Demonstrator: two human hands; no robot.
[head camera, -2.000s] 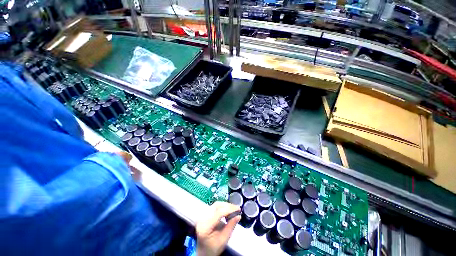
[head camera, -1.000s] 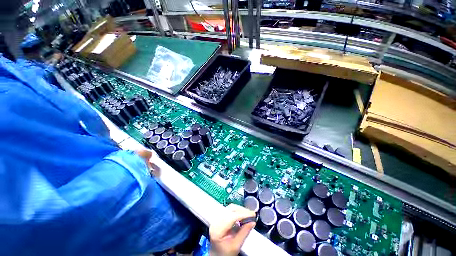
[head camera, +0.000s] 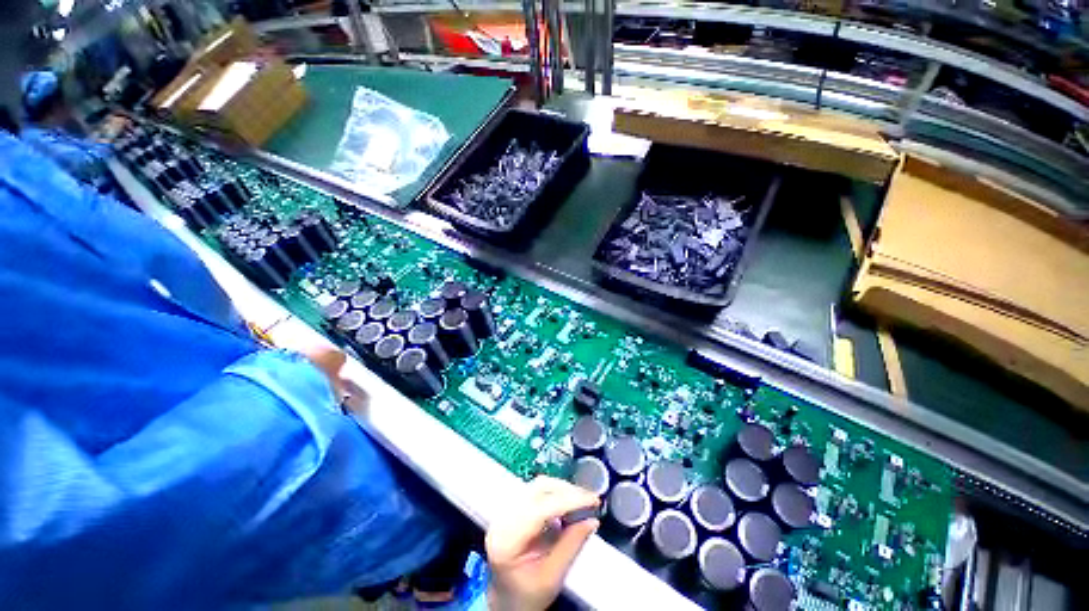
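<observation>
My left hand (head camera: 537, 537) is bare, with blue at the wrist, and holds a small dark flat part (head camera: 579, 516) between thumb and forefinger. The part is at the near edge of the green circuit board (head camera: 884, 477), just left of a cluster of black capacitors (head camera: 674, 534) with grey round tops. Whether the part touches the board cannot be told. A small black block (head camera: 586, 394) stands on the board behind the capacitors. My right hand is not in view.
Metal rails (head camera: 812, 388) flank the board. Behind are two black bins of loose parts (head camera: 508, 185) (head camera: 681, 245), a clear bag (head camera: 388, 143) and a tan cardboard tray (head camera: 979, 257). More boards run left, beside a person's blue sleeve (head camera: 263, 418) and hand (head camera: 325, 364).
The view has shifted slightly over the last two seconds. My left hand keeps hold of the dark part near the same capacitors. The neighbour's hand stays near the near rail.
</observation>
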